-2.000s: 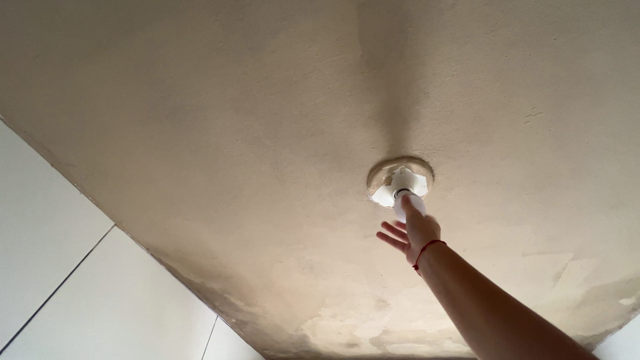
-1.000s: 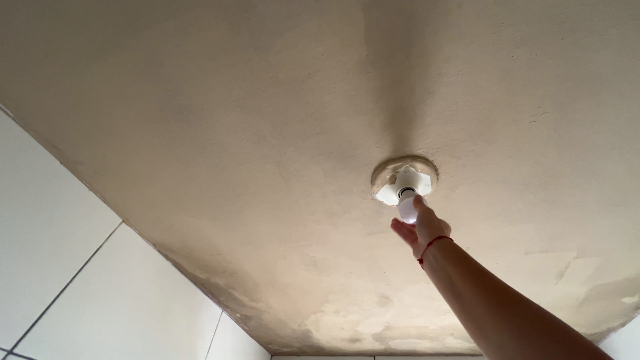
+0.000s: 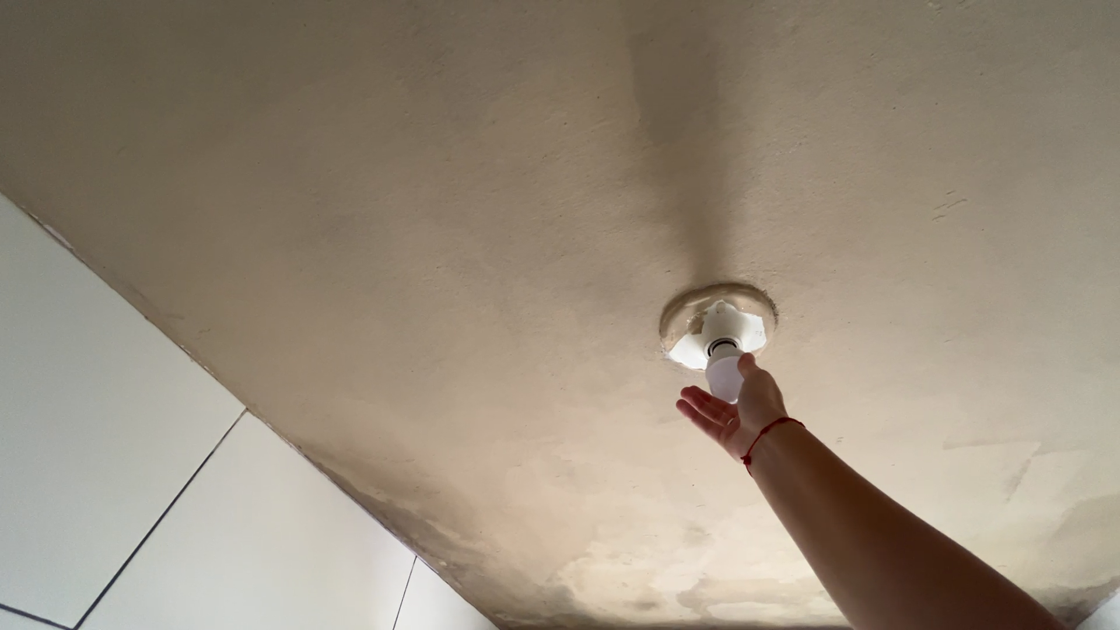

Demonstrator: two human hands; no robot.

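Observation:
A white light bulb [image 3: 724, 374] hangs base-up in a white lamp holder [image 3: 731, 327] on the ceiling, with a dark threaded ring showing between bulb and holder. My right hand [image 3: 733, 409] reaches up from the lower right, a red string bracelet [image 3: 770, 430] around its wrist. Its thumb lies at the bulb's right side, touching or overlapping it. The other fingers are spread below and to the left of the bulb, not wrapped around it. My left hand is out of view.
The holder's round base sits in a raised plaster ring [image 3: 681, 308] on a stained, rough ceiling [image 3: 437, 262]. White wall panels or tiles [image 3: 254, 525] with dark joints meet the ceiling along the lower left.
One second ago my right hand's fingers were closer around the bulb; now they are spread away from it. The bulb remains at the holder.

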